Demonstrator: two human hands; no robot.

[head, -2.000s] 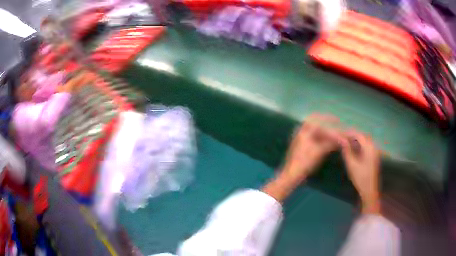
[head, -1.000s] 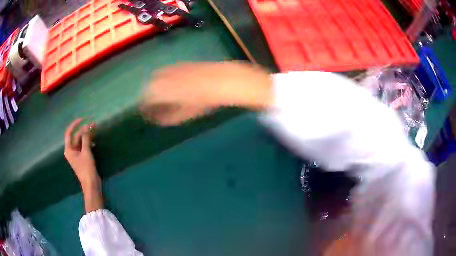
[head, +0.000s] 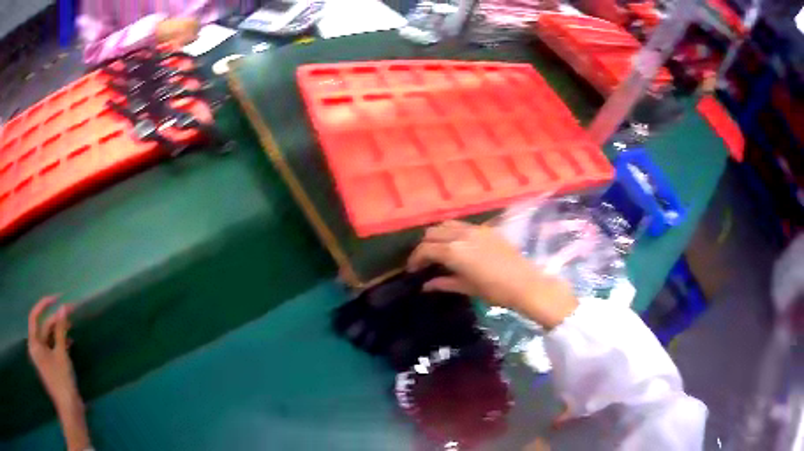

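My right hand [head: 472,264] reaches over the top end of a dark pile of watch straps [head: 397,321], its fingers bent down at the black straps. Blur hides whether it grips one. The pile has shiny metallic ends and a dark reddish part towards the bottom. My left hand [head: 53,343] is at the far left, by the edge of the green belt, fingers curled and apart, with nothing visible in it. Strapped watches [head: 159,97] lie across the right end of an orange-red tray [head: 53,141] at the left.
A large orange-red tray [head: 458,145] with empty pockets lies beyond my right hand. A crumpled clear bag [head: 573,238] and a blue bin [head: 648,189] are right of it. Another red tray [head: 599,53] stands farther back. A person in pink stripes [head: 132,31] is at the upper left.
The view has turned right. My right hand has gone from the green belt to the strap pile; my left hand stays back at the belt, now at the far left of the picture.
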